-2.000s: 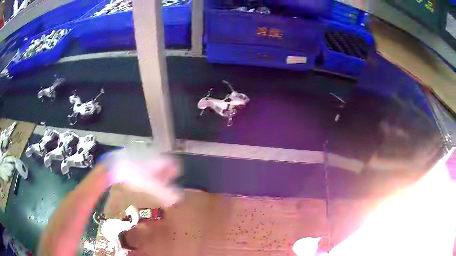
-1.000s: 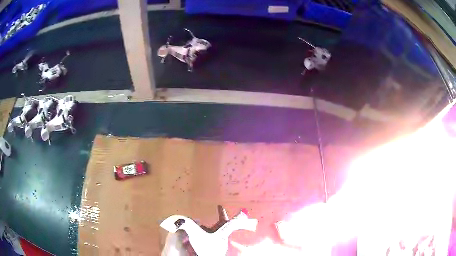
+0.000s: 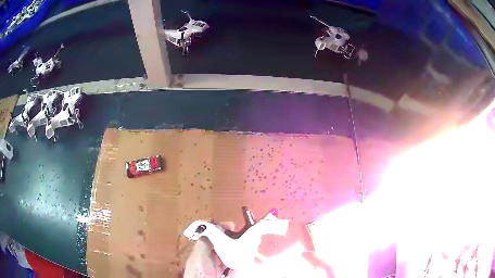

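A white toy scooter body with a curved shape is at the lower centre, overexposed, above the spotted cardboard. My left hand, pale and cut off by the bottom edge, is at the scooter's left end and holds it from below. My right hand is pinkish and washed out by glare at the scooter's right side; its fingers seem to be on the body. A dark thin piece stands up from the scooter between the hands. A small red-and-black item with a pale centre lies on the cardboard.
Several white scooters stand grouped on the green surface at left. More scooters lie on the dark conveyor. A pale post rises at the conveyor. Blue crates are behind. Strong glare hides the right side.
The view has shifted slightly, so the conveyor sits higher. The scooter body came into the hands after two seconds ago and is now a little further right. More of my right hand shows.
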